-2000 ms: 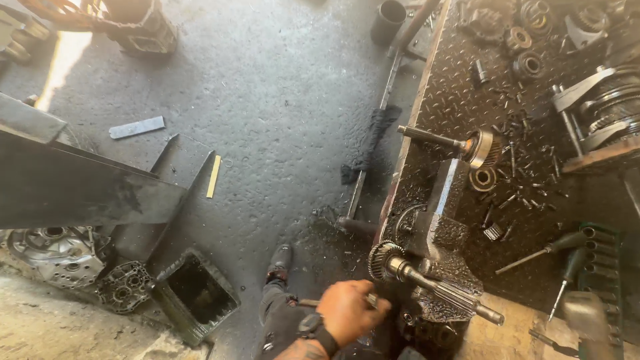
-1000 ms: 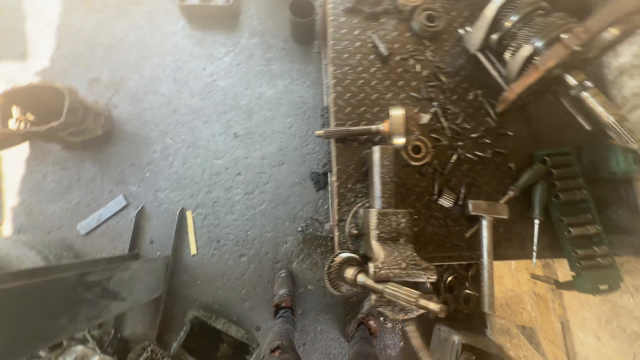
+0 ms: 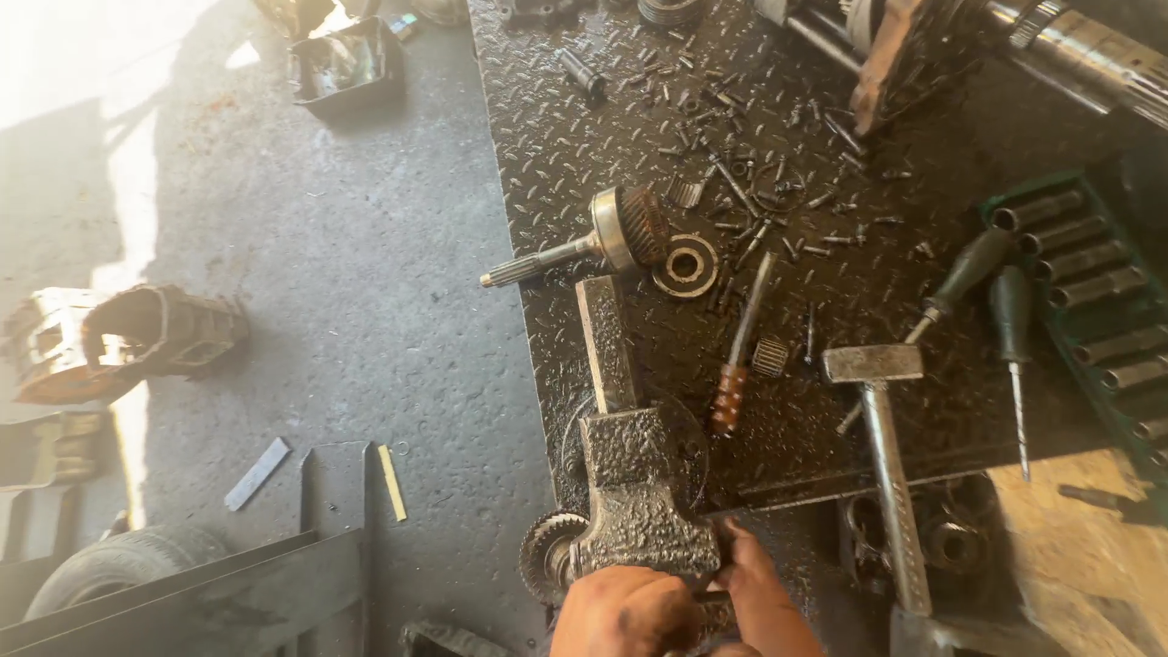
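Observation:
A grimy bench vise (image 3: 639,511) stands at the lower middle of the head view, with a toothed gear on a shaft (image 3: 552,557) at the left of its jaws. My left hand (image 3: 628,610) is curled at the near end of the vise, close to the gear; its fingertips are hidden. At the right side of the jaws, my right hand (image 3: 750,568) has its fingers against the vise or the shaft end; what lies under them is out of sight. Beyond the vise bar lie a splined shaft with a helical gear (image 3: 630,224) and a bearing (image 3: 685,265).
A hammer (image 3: 871,363), a screwdriver with a red-brown handle (image 3: 729,401), two green-handled screwdrivers (image 3: 972,265) and a green socket tray (image 3: 1058,319) lie at the right. Loose bolts and rollers cover the tread-plate bench (image 3: 547,119). A metal housing (image 3: 137,338) stands on the floor.
One second ago no hand showed clearly at the vise; now both are at its near end. The shaft's splined end, visible then to the right of the jaws, is now hidden.

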